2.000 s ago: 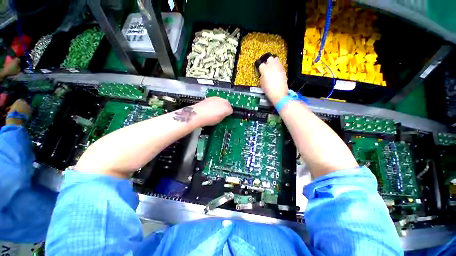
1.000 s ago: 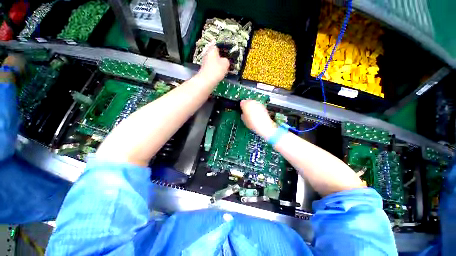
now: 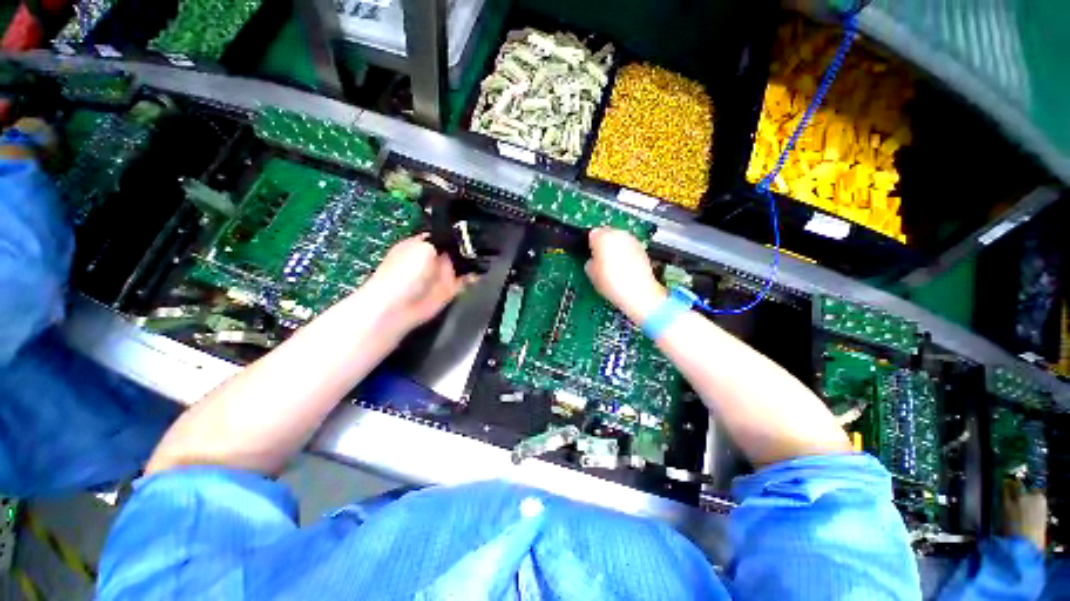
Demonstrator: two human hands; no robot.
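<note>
A large green circuit board [image 3: 561, 340] lies in a black pallet in front of me, a narrow green board [image 3: 575, 207] at its far edge. My left hand [image 3: 420, 277] is left of this board, above a bare metal strip. Its fingertips look black and hold a pale oblong component [image 3: 466, 240]. My right hand [image 3: 621, 272], with a light blue wrist strap [image 3: 669, 312], is over the board's far edge, just below the narrow board. Its fingertips are bent down and hidden, so I cannot tell if it holds anything.
Behind the rail [image 3: 464, 155] stand bins of pale components [image 3: 542, 96], small yellow components [image 3: 652, 135] and large yellow components [image 3: 831, 129]. Further boards lie left [image 3: 317, 229] and right [image 3: 898, 411]. A blue coiled cord [image 3: 810, 112] hangs at right. Other people's arms show at both sides.
My left hand has moved from the pale components' bin back towards me and to the left, with a pale component in its fingers. My right hand went from the small-yellow bin to the board and stays there.
</note>
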